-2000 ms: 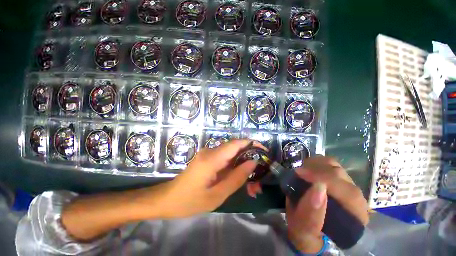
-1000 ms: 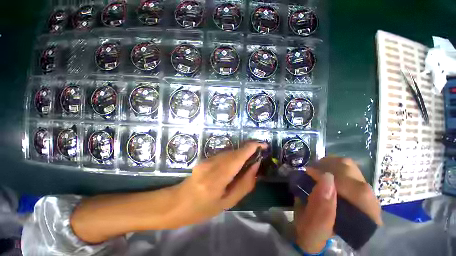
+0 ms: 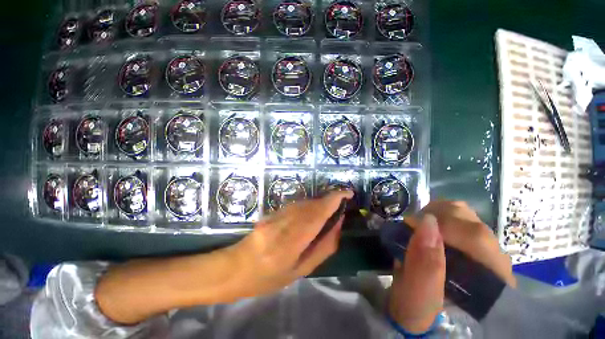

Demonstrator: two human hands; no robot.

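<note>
My left hand (image 3: 285,235) holds a round watch unit (image 3: 330,222) by its edge, tilted so that it shows as a thin dark shape between thumb and fingers, over the near edge of the clear blister tray (image 3: 133,226). My right hand (image 3: 441,265) is closed around the dark electric screwdriver (image 3: 474,281). The screwdriver bit (image 3: 365,213) has a yellowish tip just right of the unit. It looks apart from the unit, but the spot is dark and blurred. Other round units sit in rows in the tray pockets.
To the right lies a white board (image 3: 531,152) with tan slots, dark specks and dark tweezers (image 3: 552,118). White crumpled paper (image 3: 586,69) and a blue box (image 3: 599,159) are beyond it. Small bright specks lie on the green mat (image 3: 458,86) beside the board.
The unit in my left hand has turned from facing up to nearly edge-on. My right hand and the screwdriver have moved slightly right, and the tip has come off the unit.
</note>
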